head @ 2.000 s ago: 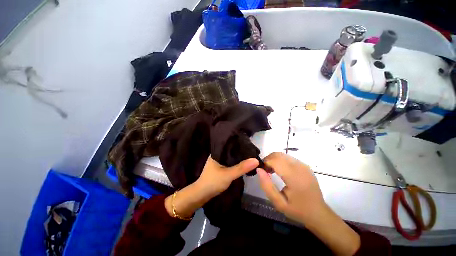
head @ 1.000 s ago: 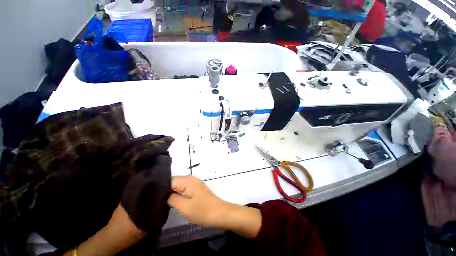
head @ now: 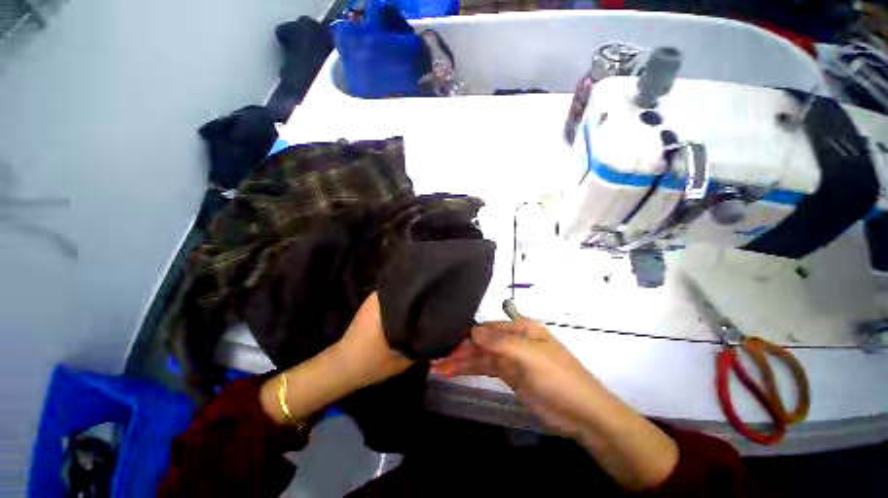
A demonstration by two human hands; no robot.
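The plaid garment [head: 321,185] lies crumpled on the table left of the machine. Its dark lining [head: 438,292] is bunched up over my left hand [head: 368,340], whose fingers are mostly hidden behind the cloth. My right hand [head: 526,365] is at the lower right edge of the dark cloth, with its fingertips at the cloth; it is slightly blurred, and whether it pinches the edge cannot be told. The white sewing machine head [head: 633,165] stands to the right, with no cloth under its needle.
Shears with red and orange handles [head: 750,374] lie on the table at the right. A blue bag [head: 380,49] and a patterned bottle [head: 581,102] stand behind. A blue bin [head: 63,409] is on the floor at the left. A black strip [head: 837,175] hangs over the machine arm.
The view has swung back left and down from the wider room. The dark cloth end now faces up over my left hand, and my right hand has turned with its fingers extended at its lower edge.
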